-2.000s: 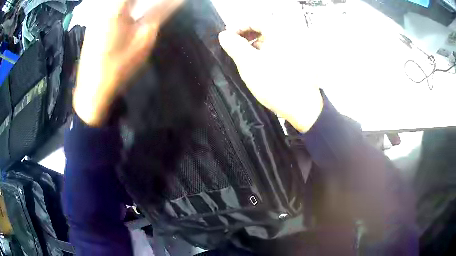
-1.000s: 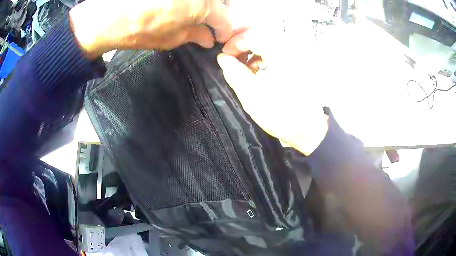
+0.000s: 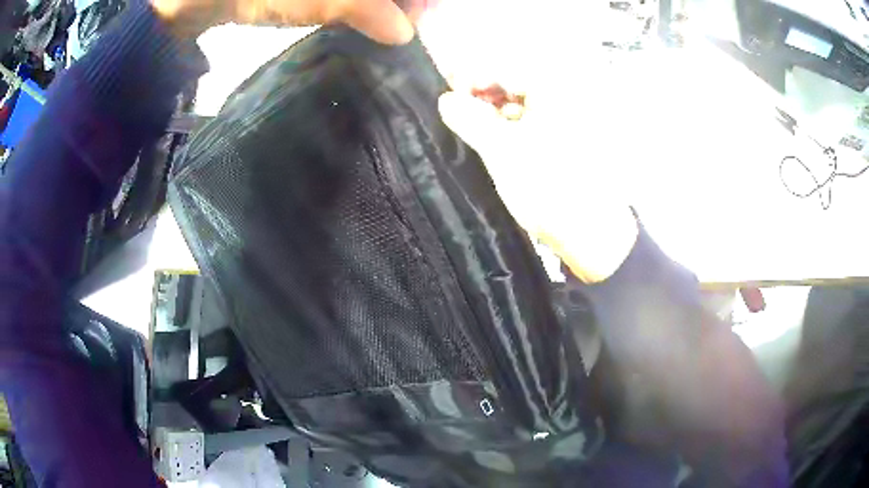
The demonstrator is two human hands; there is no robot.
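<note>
A large black bag body with a mesh pocket and a long zipper line lies before me, its lower part over the table's front edge. A small pale-rimmed zipper slider shows near its lower end. My left hand, cut off by the top edge, has its fingers on the bag's upper rim. My right hand, washed out by glare, is beside the bag's upper right side with its fingers curled. Whether its fingertips pinch fabric cannot be told. Glare hides what lies between the hands.
A glaring white table spans the right, with a thin looped black cord on it. A dark device with a small pale display is at the top right. Black pieces are at the left. A metal bracket is below left.
My left hand first came down to the bag's upper rim beside my right hand, then moved slightly up and left. The mesh side now lies exposed, its upper edge raised. My right hand shifted slightly right.
</note>
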